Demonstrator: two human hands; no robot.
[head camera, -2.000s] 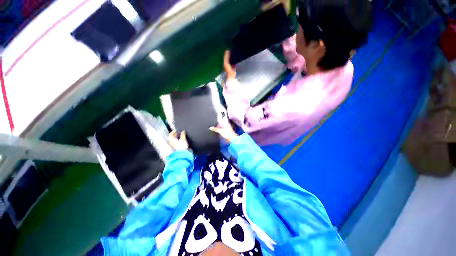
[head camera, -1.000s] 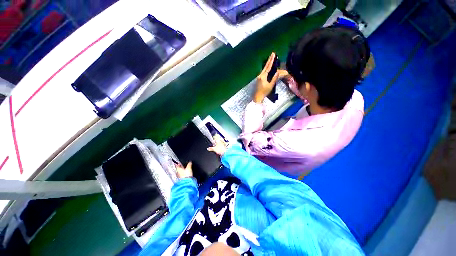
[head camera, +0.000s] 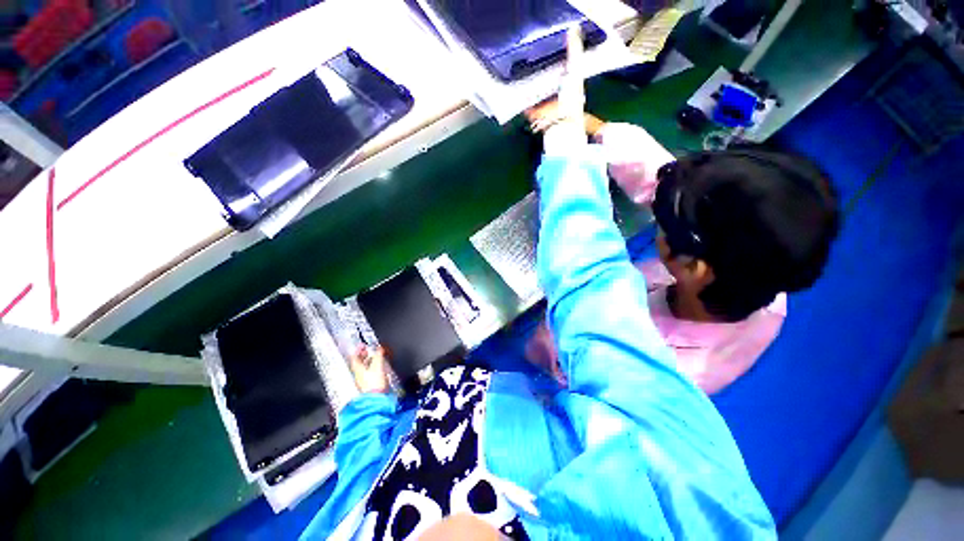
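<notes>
A black panel (head camera: 410, 319) lies on white protective sheets on the green bench in front of me. My left hand (head camera: 370, 370) is at its left edge; whether it grips the panel I cannot tell. My right arm reaches far forward, over the other person's work place. My right hand (head camera: 572, 79) is stretched up at the front edge of a glossy black panel (head camera: 518, 32) on the raised white shelf; its grip is unclear. A narrow white sheet with a black strip (head camera: 457, 291) lies right of the near panel.
A stack of black panels with white sheets (head camera: 273, 380) lies on the left. Another glossy panel (head camera: 301, 137) sits on the white shelf (head camera: 137, 174). A person in pink (head camera: 729, 343) sits close on the right. A white post (head camera: 106, 354) crosses at the left. A blue object (head camera: 735, 106) stands farther right.
My right hand has left the near panel and moved up and forward to the shelf. My left hand has stayed near the panel's left edge. The other person has shifted right and nearer.
</notes>
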